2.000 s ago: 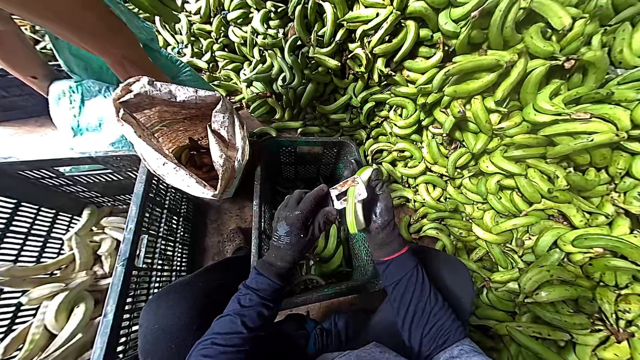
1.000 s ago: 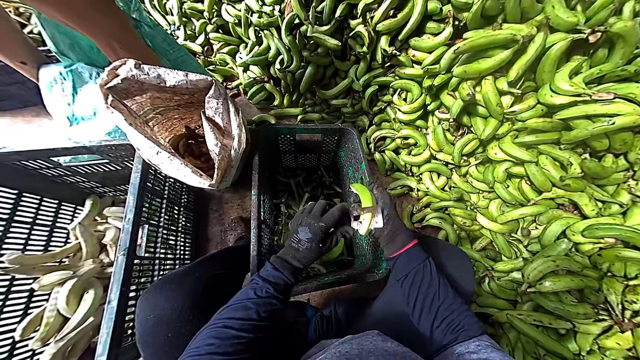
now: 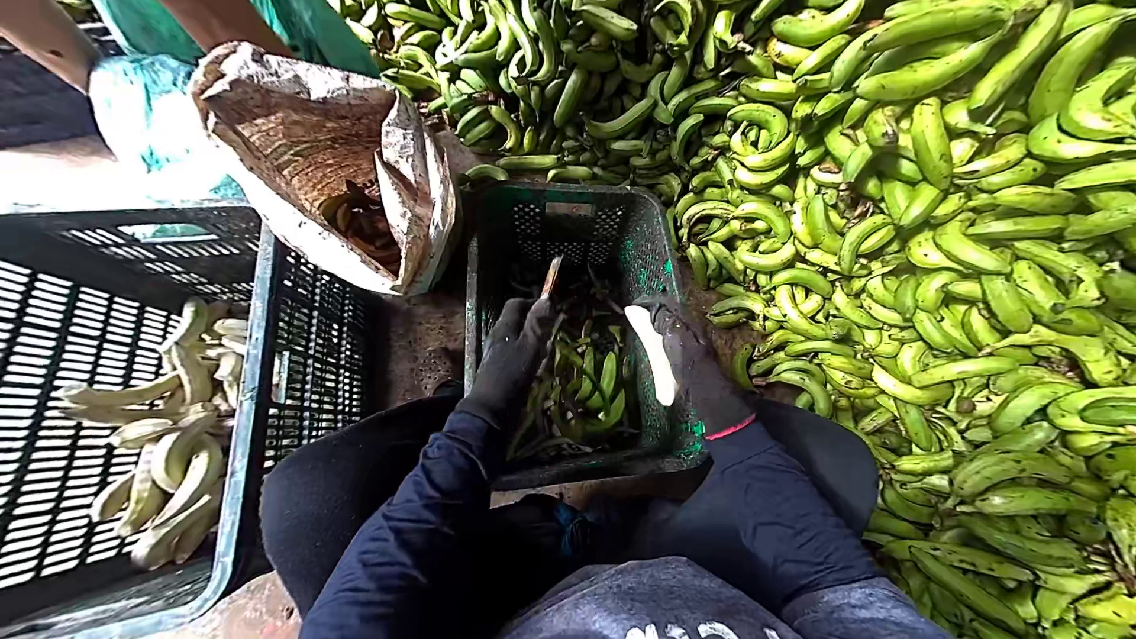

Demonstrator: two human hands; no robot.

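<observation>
Between my knees stands a dark plastic crate [image 3: 661,257] with green peels [image 3: 590,390] lying in it. Over its left side, my left hand [image 3: 515,355], in a dark glove, is closed around a small knife [image 3: 552,277] whose blade points up and away. My right hand [image 3: 697,368], gloved with a red cuff edge, holds a peeled white plantain [image 3: 652,355] over the crate's right side. The hands are apart. The knife's handle is hidden in my left fist.
A larger black crate [image 3: 253,399] at the left holds peeled plantains [image 3: 182,435]. Beyond it stands an open woven sack [image 3: 413,195] with scraps inside. Green plantains [image 3: 941,373] are heaped to the right and ahead. Another person's arm [image 3: 222,22] shows at the upper left.
The green peel seen on the plantain in the earlier frames is off it now. My hands, which were together at the plantain, have moved apart, and the knife blade is now in plain view.
</observation>
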